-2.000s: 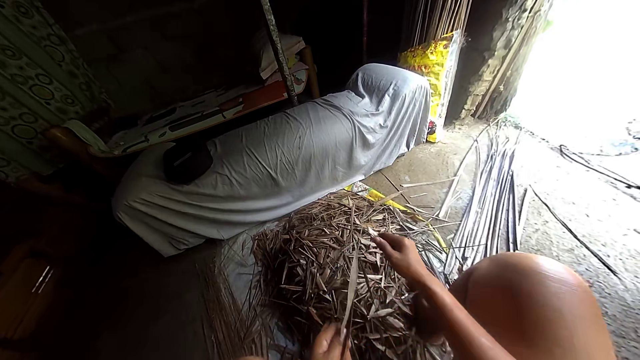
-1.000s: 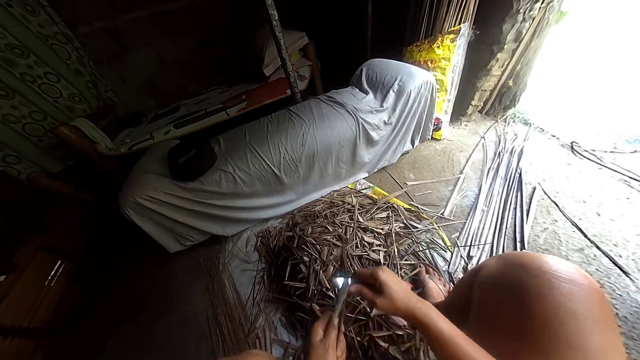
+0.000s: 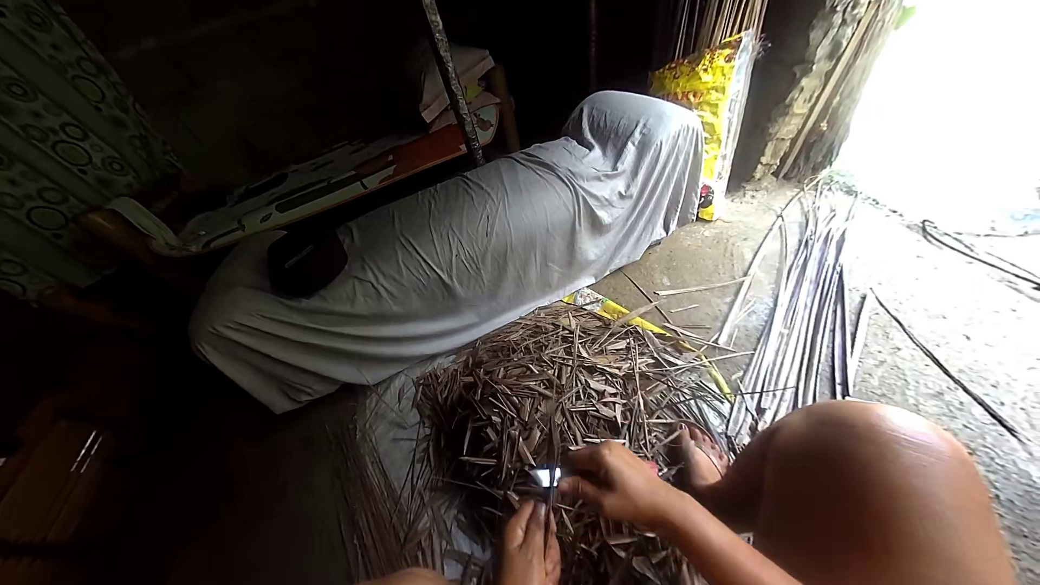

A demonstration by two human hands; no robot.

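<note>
My left hand is closed around the lower end of a narrow dry leaf strip at the bottom of the head view. Just above and to its right, my right hand grips a small shiny metal blade, which lies against the strip. The blade's handle is hidden by the fingers. Beneath and beyond both hands spreads a heap of dry brown leaf pieces.
A cloth-covered long seat stands behind the heap, with a dark bag on it. Long stripped stalks lie on the floor at right. A yellow sack stands near the doorway. My bare knee is at right.
My right hand has come down close to my left hand; two seconds ago it was higher, beside a long strip. The shiny blade shows in the two later frames.
</note>
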